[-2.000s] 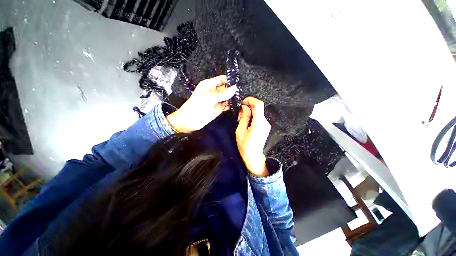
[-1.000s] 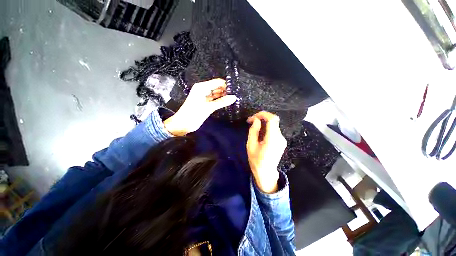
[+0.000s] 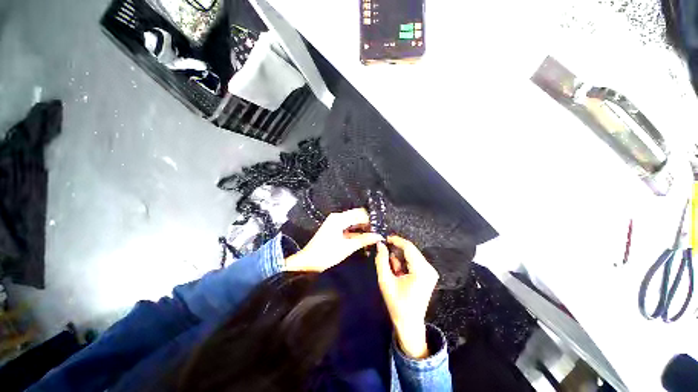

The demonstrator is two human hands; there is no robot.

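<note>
The glittering black trim (image 3: 376,210) lies on the dark nubby garment (image 3: 421,227) over the lap. My left hand (image 3: 333,242) pinches the trim between thumb and fingers. My right hand (image 3: 406,279) is close beside it, thumb and fingertips together at the lower end of the trim; a needle or thread is too fine to see. A loose heap of trim (image 3: 302,162) lies left of the garment with a crumpled clear plastic bag (image 3: 273,201).
A white table (image 3: 490,145) runs diagonally on the right. On it are a smartphone (image 3: 393,31), a silvery metal tool (image 3: 612,126), scissors (image 3: 667,279), a thin red stick (image 3: 628,241) and a dark roll (image 3: 680,374). A black slotted crate (image 3: 252,121) stands on the grey floor (image 3: 130,176).
The view has shifted, so the phone, metal tool and more of the crate now show. My right hand moved away from the trim, then came back to it beside my left hand.
</note>
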